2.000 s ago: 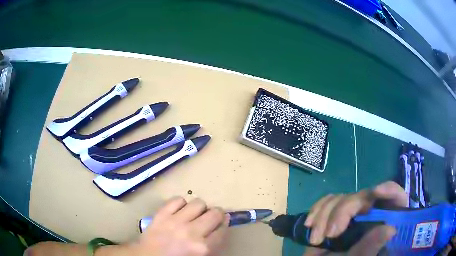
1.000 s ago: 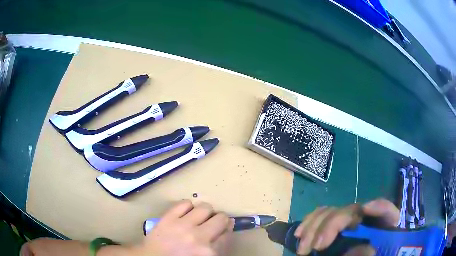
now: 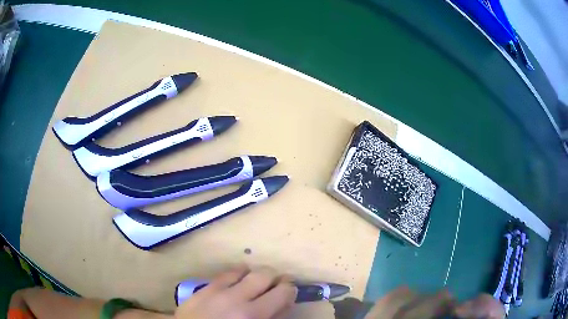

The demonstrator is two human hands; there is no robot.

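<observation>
My left hand (image 3: 240, 298) is closed over a pen body (image 3: 311, 292) lying at the bottom of the tan board, its dark cone pointing right. My right hand (image 3: 436, 306) is blurred and cut off by the bottom edge. The dark front of the electric screwdriver (image 3: 350, 309) shows between the hands, close to the pen's cone; the rest of the tool is hidden or out of the picture. The contact of its tip cannot be made out.
Several pen bodies (image 3: 168, 185) lie side by side on the tan board (image 3: 261, 93). A screw tray (image 3: 383, 182) straddles the board's right edge. More pen bodies (image 3: 512, 265) lie on the green bench. A clear bag (image 3: 7, 38) is far left, a blue bin (image 3: 492, 22) across the belt.
The view has shifted and turned. The screwdriver and my right hand sit lower in the picture, and the blue tool body has left it. My left hand still holds the pen body.
</observation>
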